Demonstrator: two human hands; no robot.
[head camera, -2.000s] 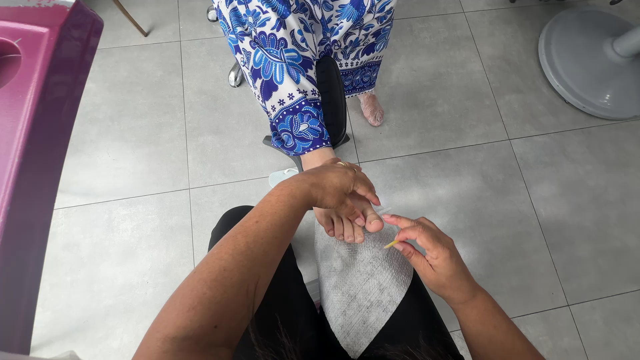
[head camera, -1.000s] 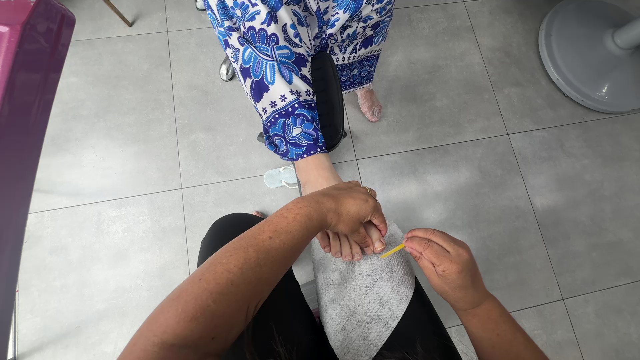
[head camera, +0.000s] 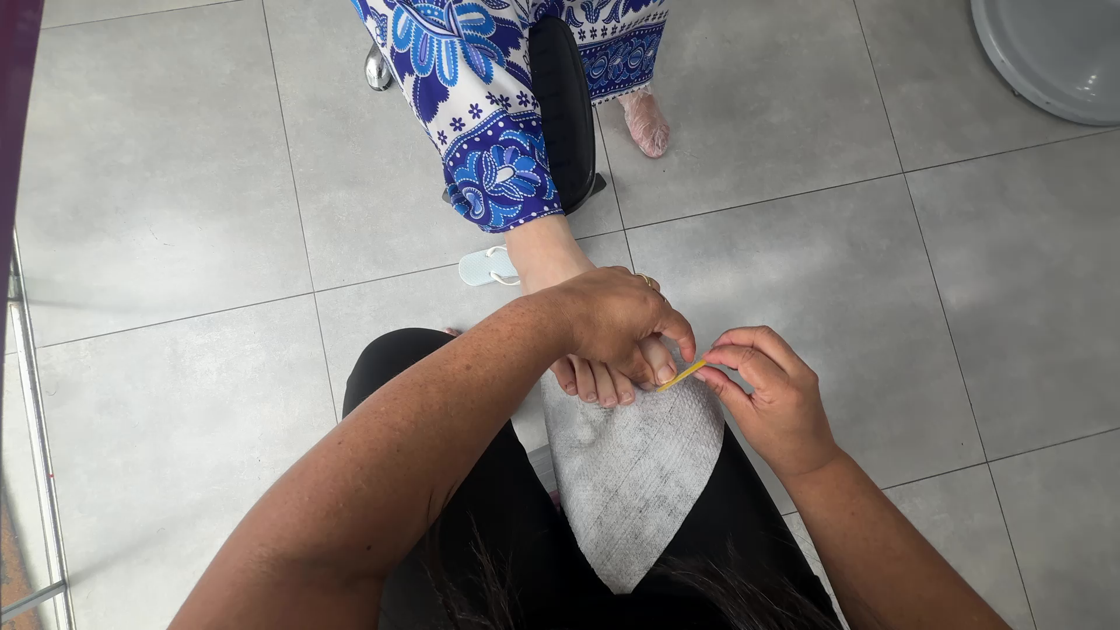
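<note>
Another person's bare foot (head camera: 547, 249) rests on a white textured cloth (head camera: 634, 472) spread over my thigh. Across the top of that foot lies my left hand (head camera: 617, 319), a ring on one finger, its fingers gripping around the big toe (head camera: 658, 360). Pinched between the thumb and fingers of my right hand (head camera: 770, 389) is a thin yellow stick (head camera: 682, 376), probably a nail file. Its far end is at the tip of the big toenail. The sole is hidden against the cloth.
The person's blue and white patterned trouser leg (head camera: 503, 175) lies over a black padded support (head camera: 564, 114). Their other foot (head camera: 646, 124), in clear plastic, is on the tiled floor, as is a pale flip-flop (head camera: 488, 266). A round grey base (head camera: 1059, 52) stands top right.
Two seconds ago the yellow stick pointed down from my right hand, away from the toe; now its end is at the big toenail. My left hand stays on the foot. The view is slightly shifted.
</note>
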